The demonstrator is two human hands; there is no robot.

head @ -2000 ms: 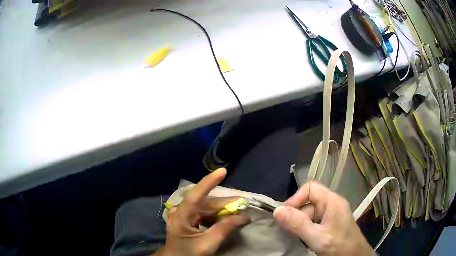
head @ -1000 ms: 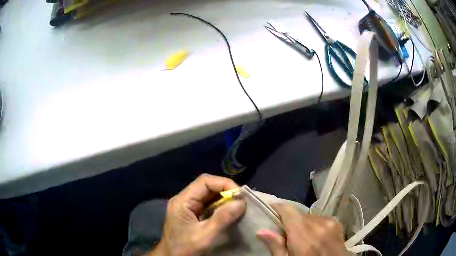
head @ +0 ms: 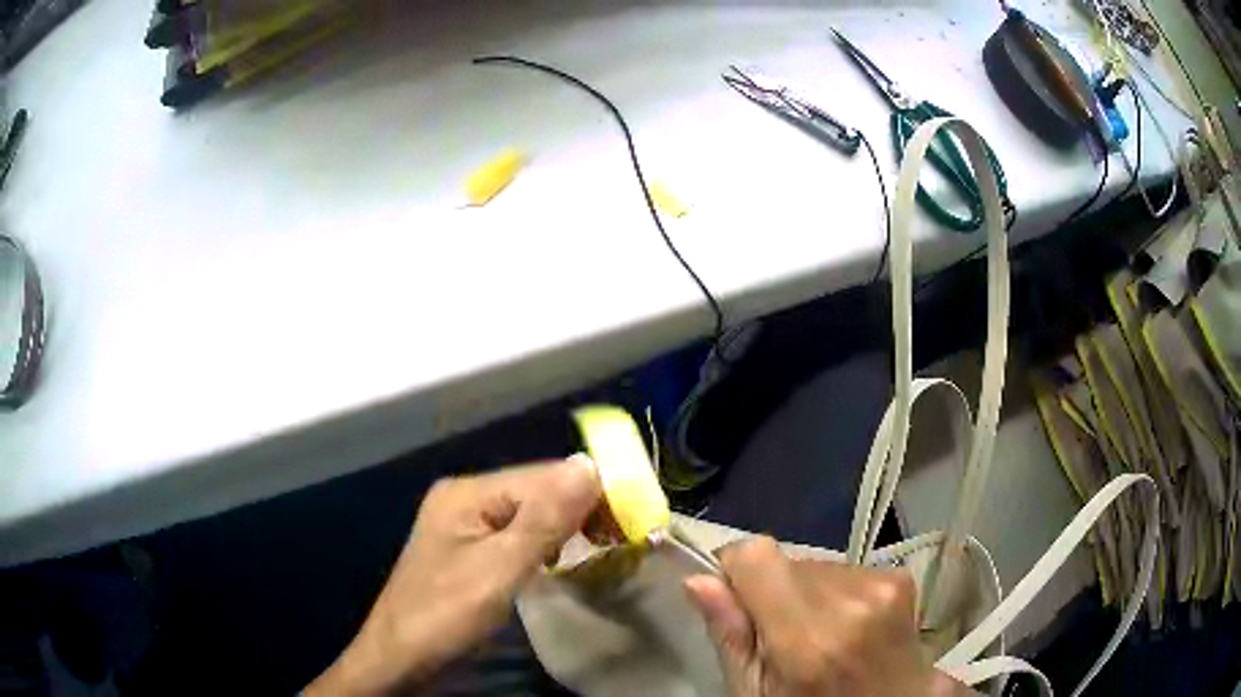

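A beige bag body lies in front of me at the bottom of the view. A yellow binding tape tail stands up from its corner, beside my left fingertips. My left hand grips the bag corner at the base of the tape. My right hand pinches the bag's edge just right of the tape. The bag's long beige straps loop up on the right. Part of the corner is hidden by my fingers.
The white table holds yellow tape offcuts, a black cord, thread snips, large scissors and a heated pen on a black block. Bags are stacked at right; more lie at upper left.
The snips have come onto the table beside the scissors since the earliest frame. My left hand has moved down and left, and the yellow tail now stands up in view.
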